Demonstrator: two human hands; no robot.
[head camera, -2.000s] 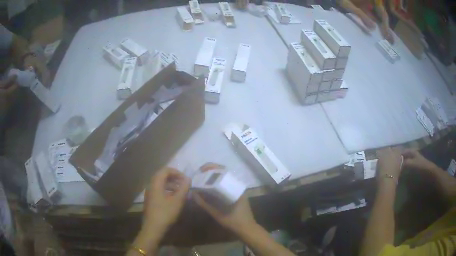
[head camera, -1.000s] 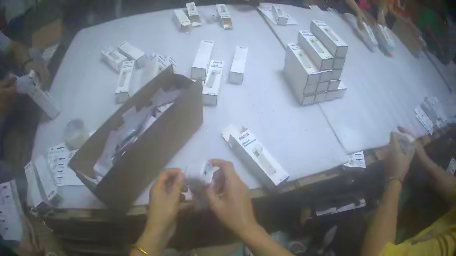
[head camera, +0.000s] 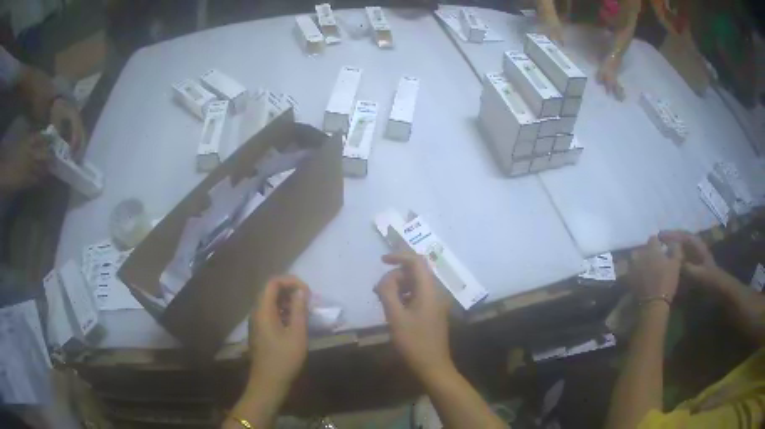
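My left hand is at the table's front edge, fingers pinched at a small white item in cloudy wrap; the grip itself is blurred. My right hand is to its right, fingers curled and apart, with nothing visible in them. Its fingertips are beside or over the lower left side of a narrow white retail box. That box lies slanted on the table, with an open flap at its upper left end.
A long brown box of white papers stands at left, with a tape roll beyond it. A stepped stack of white boxes stands mid-table. Loose boxes lie behind. Other people's hands are at left, right and far right.
My hands have moved apart. My right hand has left the wrapped item and moved right to the retail box. The neighbour's hands at right shifted slightly; far-side hands moved off the boxes there.
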